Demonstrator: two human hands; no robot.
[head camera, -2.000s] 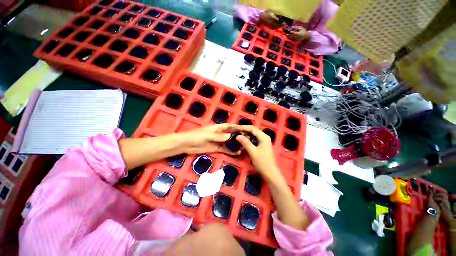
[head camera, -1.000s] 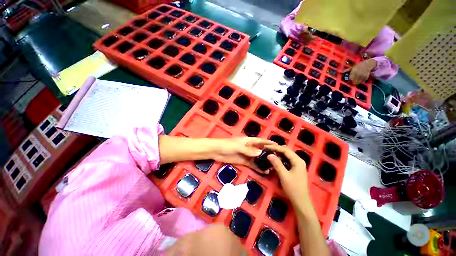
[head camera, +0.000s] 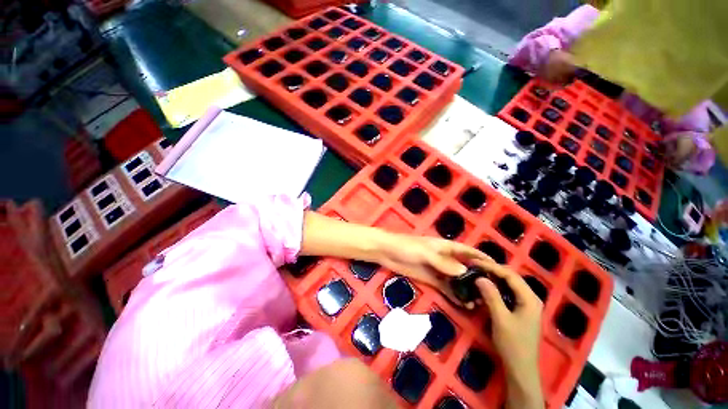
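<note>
A red compartment tray (head camera: 382, 210) lies in front of me with black glossy-faced units in many pockets; a few pockets at its left are bare red. My left hand (head camera: 435, 260) and my right hand (head camera: 511, 299) meet over the tray's middle. Both hold one dark unit (head camera: 467, 283) between their fingers; the fingers hide part of it. A small white wiping cloth (head camera: 404, 329) lies on units in the lower part of the tray.
Stacked red trays (head camera: 351, 140) stand beyond, at upper left. A notebook (head camera: 243, 158) and yellow paper (head camera: 205, 97) lie left. Black units (head camera: 571, 188) cluster at right, near cables (head camera: 693, 295) and a red fan (head camera: 709, 372). A pink-sleeved person (head camera: 559, 40) works at another red tray (head camera: 533, 108).
The camera view has turned, so the scene sits further right and the pale-bordered trays at left show more. My hands stay together on the dark unit. The cloth stays on the tray.
</note>
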